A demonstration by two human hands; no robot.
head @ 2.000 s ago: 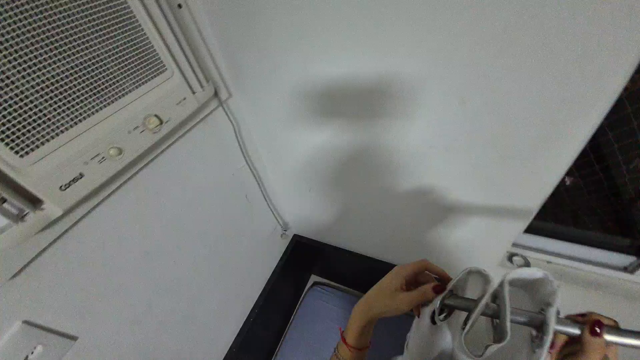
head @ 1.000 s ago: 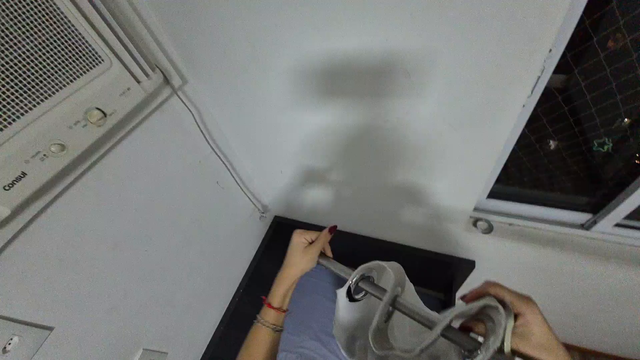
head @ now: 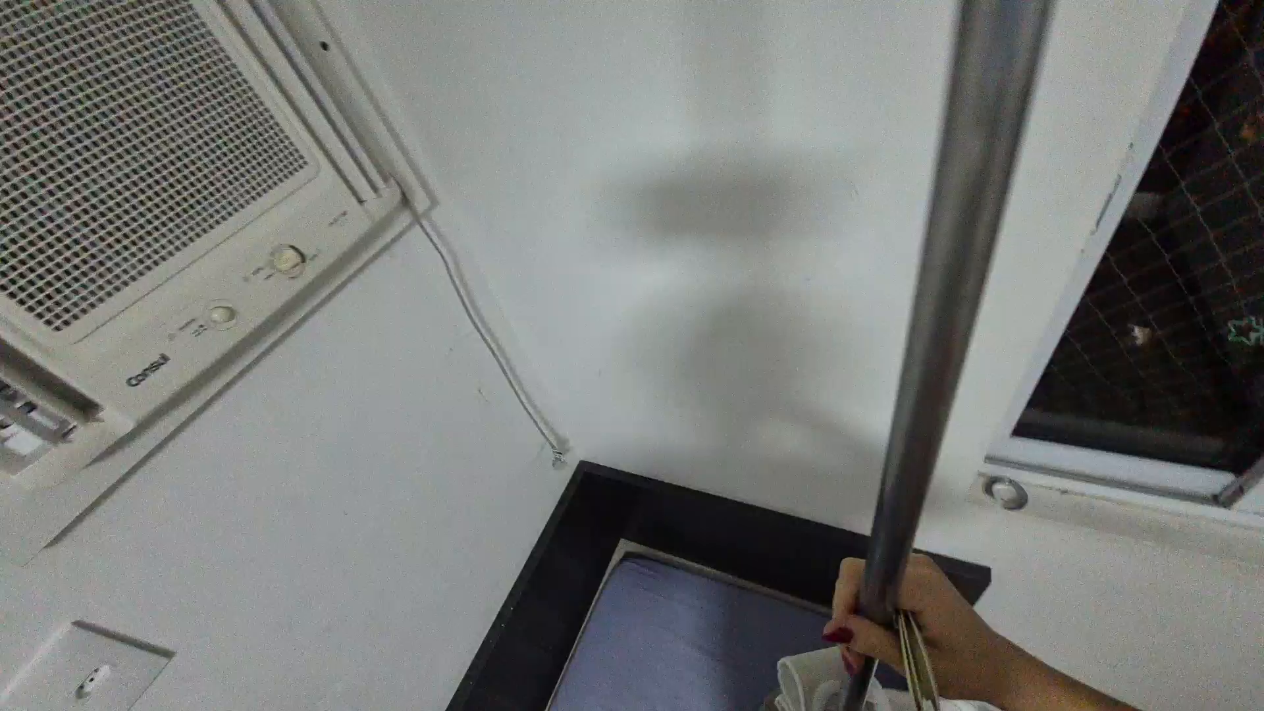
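My right hand (head: pixel 913 627) is closed around a metal curtain rod (head: pixel 953 276) near the lower right of the head view. The rod stands almost upright in the picture and runs out at the top edge. Below and beside the fingers, white curtain fabric (head: pixel 815 676) is bunched around the rod, and a folded edge of it rests against the palm. The rod's lower end is hidden by the fabric and the frame edge. My left hand is out of view.
A Consul air conditioner (head: pixel 148 178) sits in the wall at upper left, its cord (head: pixel 474 316) running down the corner. Below are a dark bed frame (head: pixel 711 513) and a bluish mattress (head: pixel 681 632). A netted window (head: pixel 1155 296) is at right, a round wall bracket (head: pixel 1005 492) beneath it, an outlet (head: pixel 94 676) at lower left.
The rod has swung from slanting low across the view to nearly upright. My left hand, on the rod a second ago, has left the view. The fabric now sits lower, mostly out of frame.
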